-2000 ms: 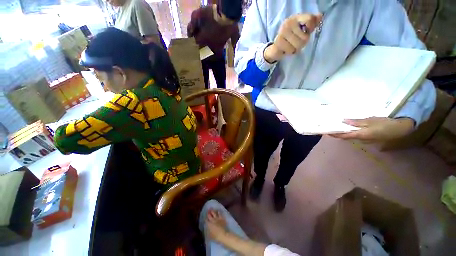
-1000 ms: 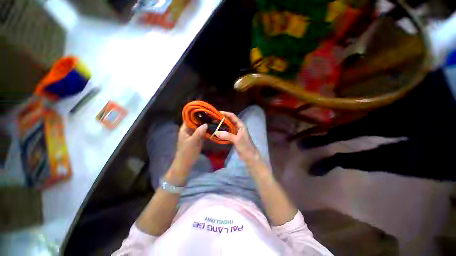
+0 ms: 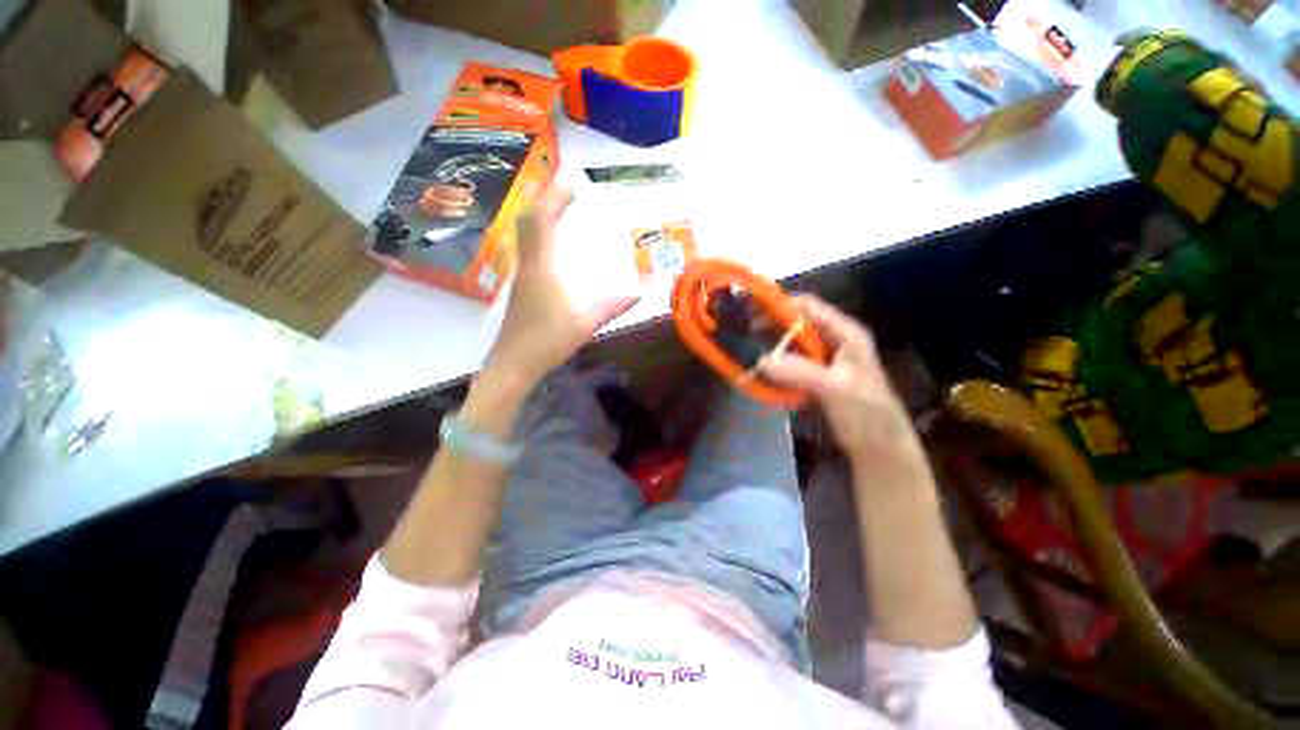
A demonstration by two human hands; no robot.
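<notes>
My right hand (image 3: 841, 374) holds the orange coiled cord (image 3: 696, 317) above the lap, near the table's front edge. A thin pale tie goes around the coil, and black parts show inside it. My left hand (image 3: 535, 292) is open and empty, fingers spread, over the table edge just beside the orange retail box (image 3: 452, 193). The box lies on the table with its picture side up. Whether my fingertips touch it I cannot tell. A small orange-and-white card (image 3: 664, 254) lies on the table behind the coil.
An orange and blue tape dispenser (image 3: 630, 89) and a thin dark strip (image 3: 633, 174) lie behind the card. A brown carton (image 3: 228, 214) stands left. Another retail box (image 3: 977, 89) is at the right, near a person's patterned sleeve (image 3: 1212, 121). A wooden chair (image 3: 1055, 471) is right.
The view has turned towards the table. My left hand has let go of the coil and moved to the table beside the retail box. My right hand still holds the coil.
</notes>
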